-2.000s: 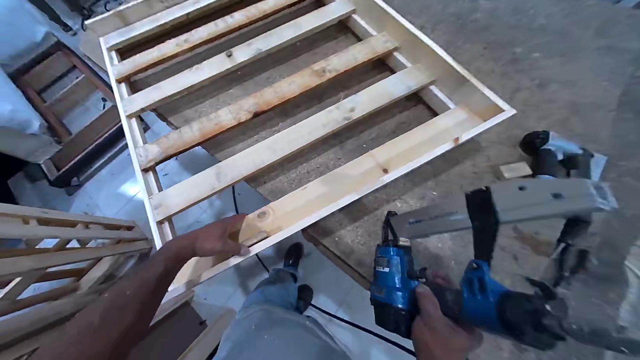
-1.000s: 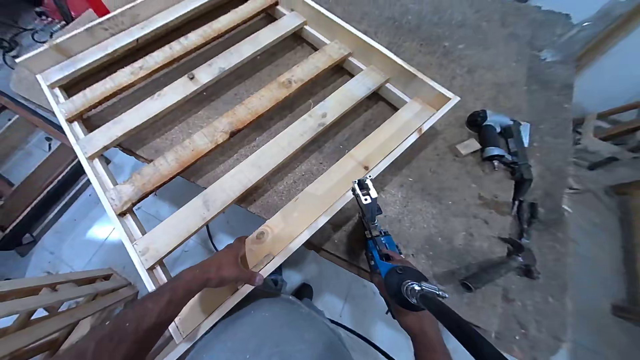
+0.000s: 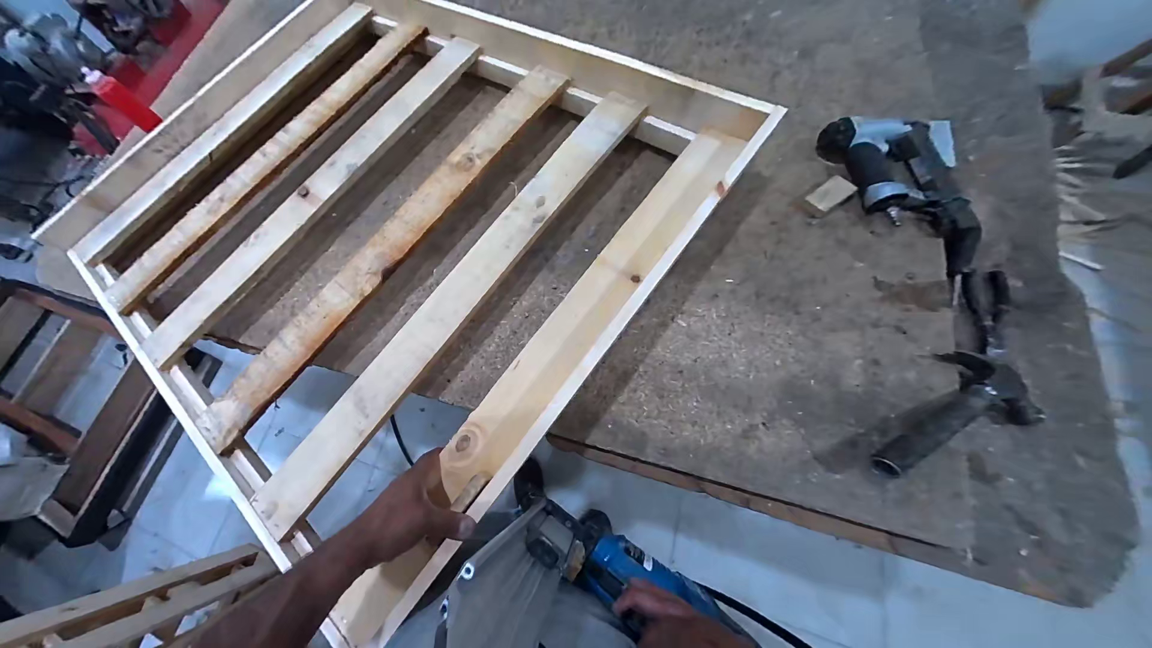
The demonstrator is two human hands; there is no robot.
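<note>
A slatted wooden frame (image 3: 576,391) lies tilted across the worktable, its near left end jutting past the table edge. My left hand (image 3: 418,513) grips its near side board by the knotted end, thumb over the edge. Low in the view, my right hand (image 3: 670,612) is closed on a blue power tool (image 3: 639,567) with a hose or cord behind it. The tool's head is beside the outer face of the near board; whether they touch cannot be told. Part of the tool is hidden behind a grey, blurred shape.
On the worktable (image 3: 774,378) at right lie a pneumatic nailer (image 3: 877,157), a small wood block (image 3: 830,195) and a claw hammer (image 3: 954,414). More slatted wood (image 3: 126,598) stands at lower left, near a dark wooden frame (image 3: 99,432). A red bottle (image 3: 121,99) is at upper left.
The blue tool in my right hand has moved from above the table, right of the frame, down to the frame's near side board by my body. My left hand still holds that board.
</note>
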